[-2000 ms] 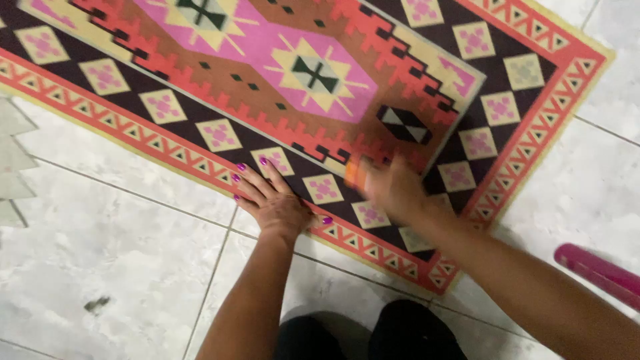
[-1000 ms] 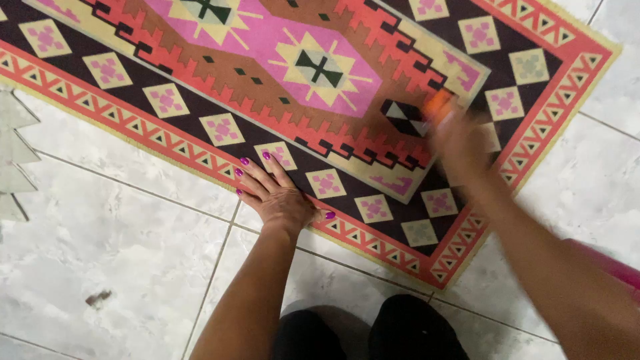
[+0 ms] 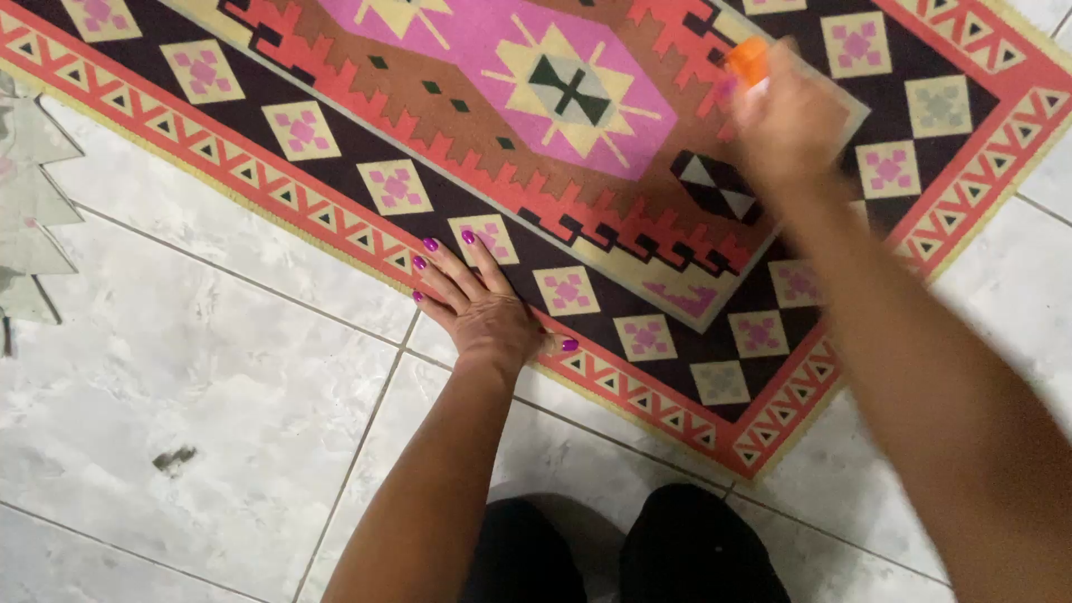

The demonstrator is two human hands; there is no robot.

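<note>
A patterned rug [image 3: 394,186] in pink, brown, red and black lies slantwise over the floor. My left hand [image 3: 494,322] rests flat on its near border, fingers spread, with nothing held. Over the rug's upper right part, my right hand [image 3: 791,121] is closed around a small orange object [image 3: 748,60]; motion blurs both. Most of that object is hidden by the fingers, so its kind cannot be told.
Pale marbled floor tiles [image 3: 209,402] with grey joints surround the rug. At the left edge stands a pale item with a jagged outline [image 3: 38,218]. My knees in black cloth [image 3: 699,544] show at the bottom. A dark smudge [image 3: 174,460] marks one tile.
My right hand has moved up and to the right across the rug with the orange object. My left hand has stayed on the near border. The magenta object at the right has gone from view.
</note>
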